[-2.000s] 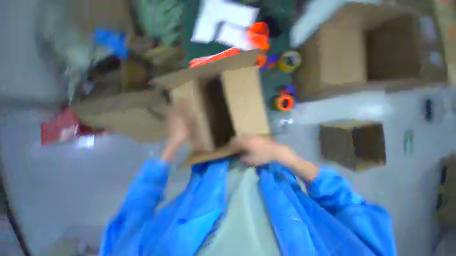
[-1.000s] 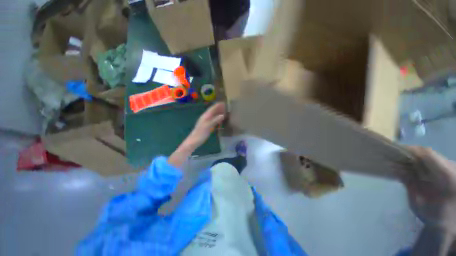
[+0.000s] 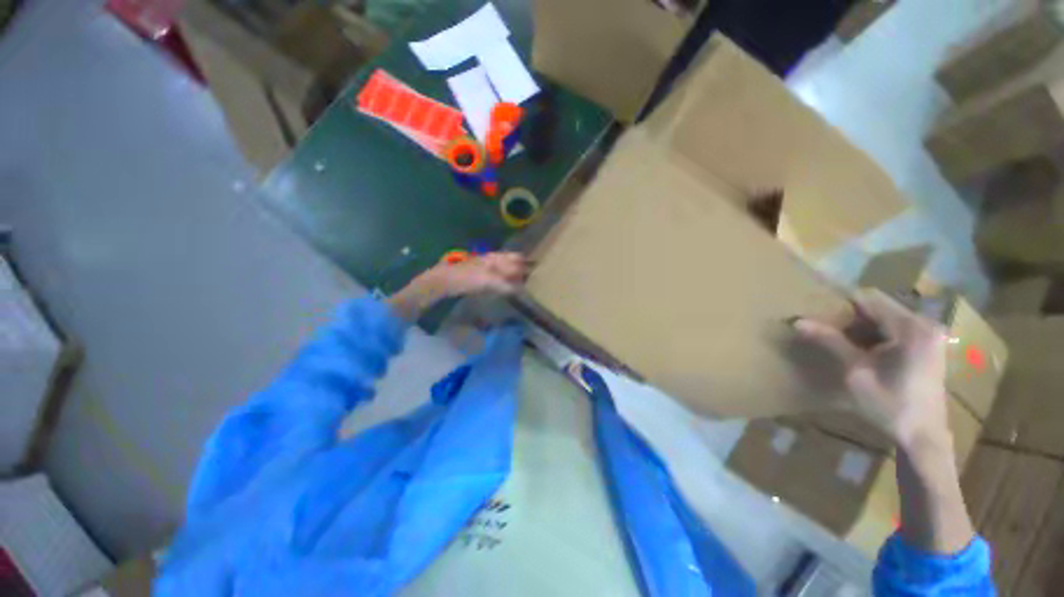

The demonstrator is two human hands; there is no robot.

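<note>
A large brown carton (image 3: 688, 268) is held tilted in front of me, right of the table, with flaps standing open at its far side. My right hand (image 3: 869, 356) grips its right side, thumb on the near panel. My left hand (image 3: 473, 278) is at its left corner, fingers against the edge; part of the fingers is hidden. A tape dispenser (image 3: 456, 257) shows partly behind my left hand on the table. The carton's inside is mostly hidden.
The dark green table (image 3: 350, 222) bears an orange label sheet (image 3: 408, 114), white papers (image 3: 467, 47), an orange-and-blue tape dispenser (image 3: 466, 156) and a loose tape roll (image 3: 519, 208). Another carton (image 3: 607, 53) stands at the table's far end. Cartons (image 3: 805, 466) stand low right; more are stacked far right.
The large carton has turned and come nearer the table and my body. My left hand now touches its corner. My right hand has moved up and inward with it. The view has rotated.
</note>
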